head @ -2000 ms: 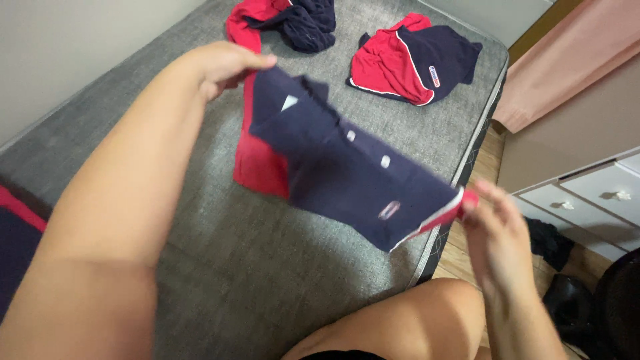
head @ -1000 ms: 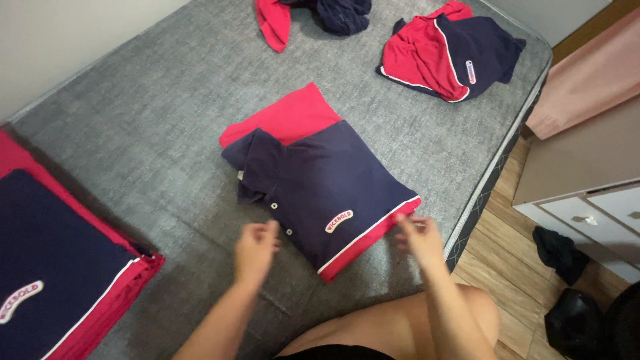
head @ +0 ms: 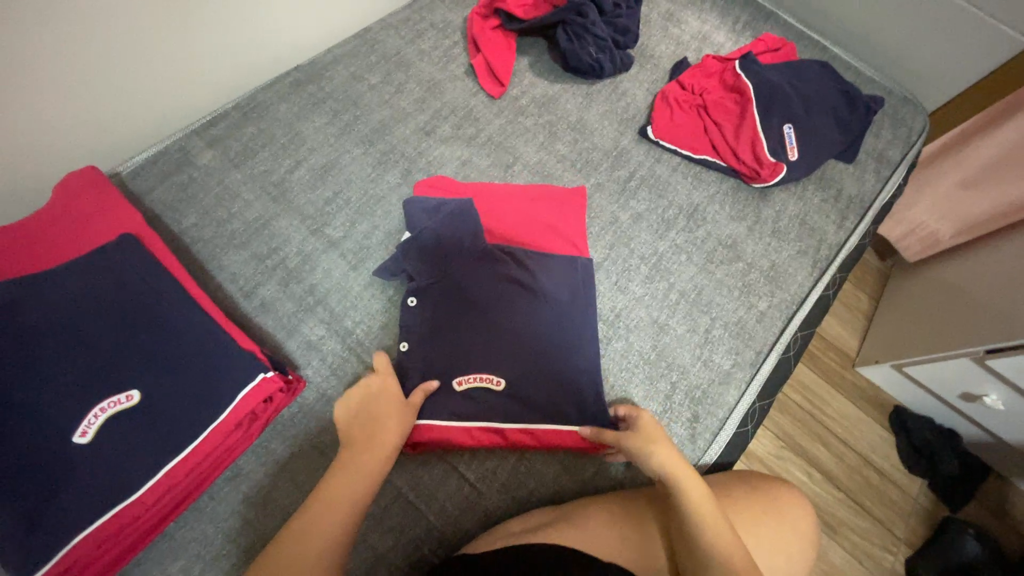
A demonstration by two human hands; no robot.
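A folded navy and red polo shirt [head: 512, 320] lies flat on the grey mattress in front of me, its collar at the upper left and a white-edged red band nearest me. My left hand [head: 380, 412] rests at its lower left edge, thumb on top of the navy cloth. At the lower right corner, my right hand [head: 632, 440] pinches the cloth between thumb and fingers. To the left is a stack of folded navy and red shirts [head: 120, 336].
A loosely bunched navy and red shirt [head: 760, 112] lies at the upper right of the mattress [head: 320, 160]; a crumpled garment [head: 576, 36] is at the top. A wall borders the left. Beyond the right edge are a drawer unit [head: 944, 384], pink fabric [head: 960, 184] and dark items on the wooden floor.
Two seconds ago both hands held the shirt up by its ends; it now lies on the mattress. Since one second ago it has turned nearly square to me, and the left hand has come to its lower left edge.
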